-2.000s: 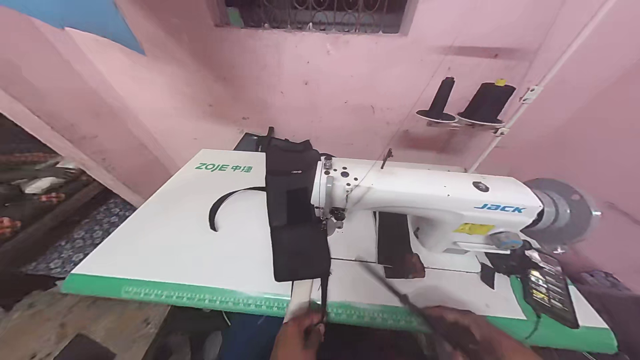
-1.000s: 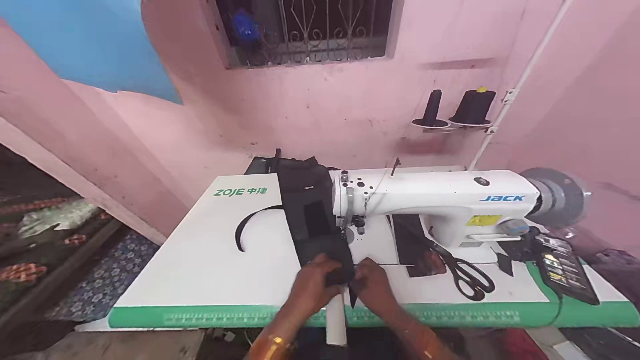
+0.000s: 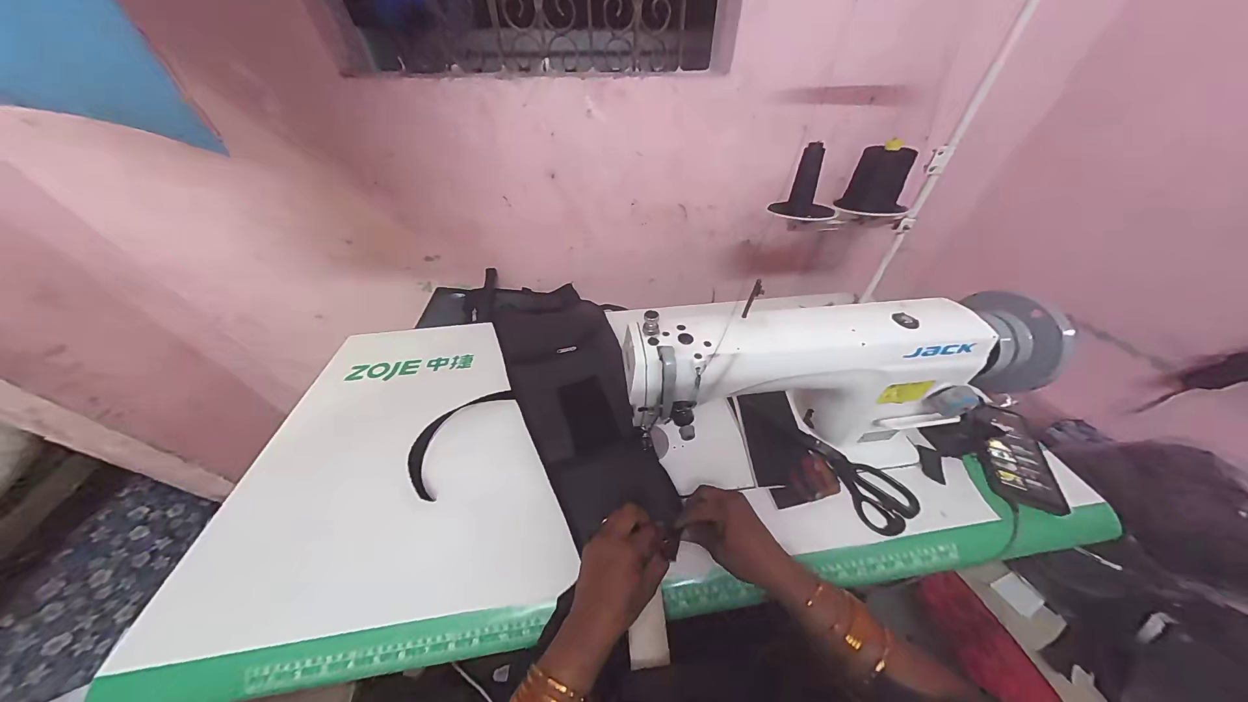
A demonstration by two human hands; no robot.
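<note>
A long piece of black fabric [image 3: 585, 409] lies over the machine table, left of the needle of a white Jack sewing machine [image 3: 829, 341]. My left hand [image 3: 624, 561] grips its near end with bent fingers. Close beside it, my right hand [image 3: 726, 531] pinches the fabric's right edge with thumb and fingers. The fingertips hide the exact spot they hold. Black-handled scissors [image 3: 873, 492] lie right of my right hand, near the machine's base. A curved black strap [image 3: 424, 444] comes out from the fabric's left side.
The white table with a green ruled front edge [image 3: 409, 639] spans the view. A phone-like device [image 3: 1022, 466] with a cable lies at its right end. Two black thread cones [image 3: 877, 180] stand behind the machine. A handwheel [image 3: 1024, 341] is at the machine's right.
Two seconds ago my right hand held the scissors; they now lie on the table. Both hands have come together at the fabric's near end.
</note>
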